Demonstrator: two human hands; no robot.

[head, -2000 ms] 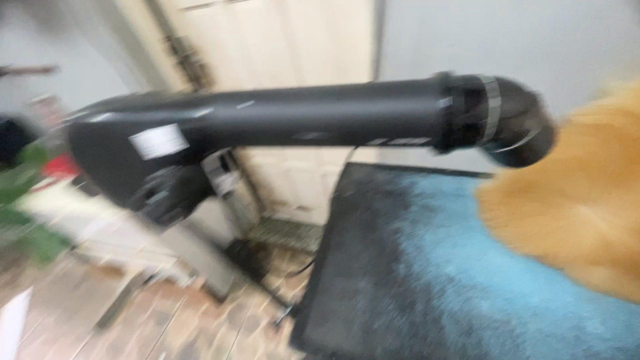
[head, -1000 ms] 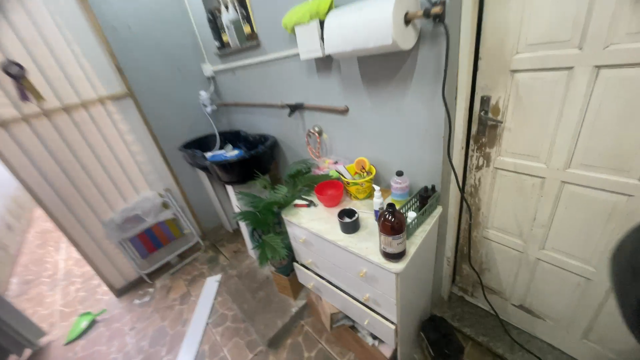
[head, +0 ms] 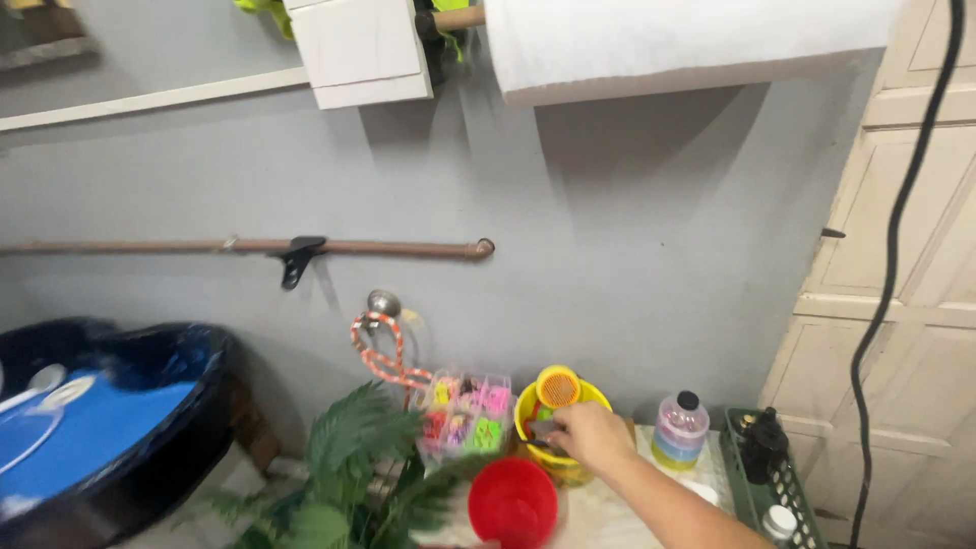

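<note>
My right hand point(head: 591, 436) reaches in from the lower right over a yellow bucket point(head: 600, 395). Its fingers are closed on a dark, flat item point(head: 543, 429) at the bucket's rim; its kind cannot be told. An orange-faced round brush or sieve-like tool point(head: 558, 387) stands in the bucket, beyond my fingers. In front of the bucket is a red plastic bowl point(head: 512, 503). A clear compartment box of small coloured pieces point(head: 465, 412) lies open to the left of the bucket. My left hand cannot be made out in the view.
A potted plant's green leaves point(head: 354, 442) spread at lower left, beside a black tub point(head: 191, 427). To the right stand a layered coloured bottle point(head: 680, 431) and a green basket point(head: 766, 488) with bottles. Above hangs a paper roll point(head: 686, 46); a black cable point(head: 892, 259) runs down the right side.
The view has swung from the black tube and table to the dresser and come nearer to it. My right hand has come into view at the yellow bucket.
</note>
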